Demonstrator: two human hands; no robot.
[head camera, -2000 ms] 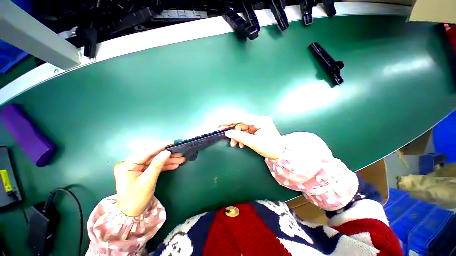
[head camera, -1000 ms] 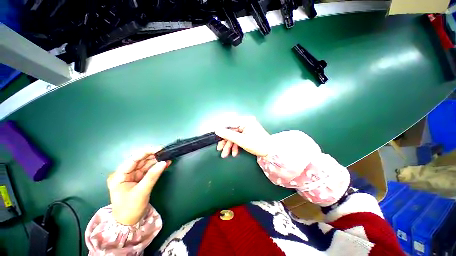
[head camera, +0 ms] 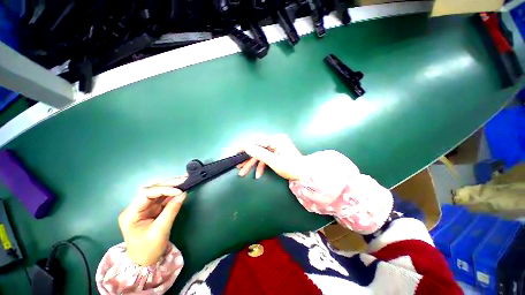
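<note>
A black plastic part [head camera: 214, 170] is held between my two hands above the green tabletop [head camera: 172, 103]. Its round ear shows on the upper edge, nearer its left end. My left hand [head camera: 151, 216] pinches the left end between thumb and fingers. My right hand [head camera: 270, 157] holds the right end, with its fingertips around and beneath it. The part slants up slightly to the right. The fingers hide both ends.
A black part heap [head camera: 115, 29] lies behind the white rail [head camera: 167, 62]. Several black parts cross the rail. A lone part [head camera: 345, 75] lies right of centre. A purple roll [head camera: 24, 184] is at left, a red and black tool [head camera: 499, 49] at far right, an open carton [head camera: 417, 199] below the edge.
The held part has been turned over in the fingers, so its round ear now points up and away instead of towards me. Both hands still hold its ends. The view has shifted slightly.
</note>
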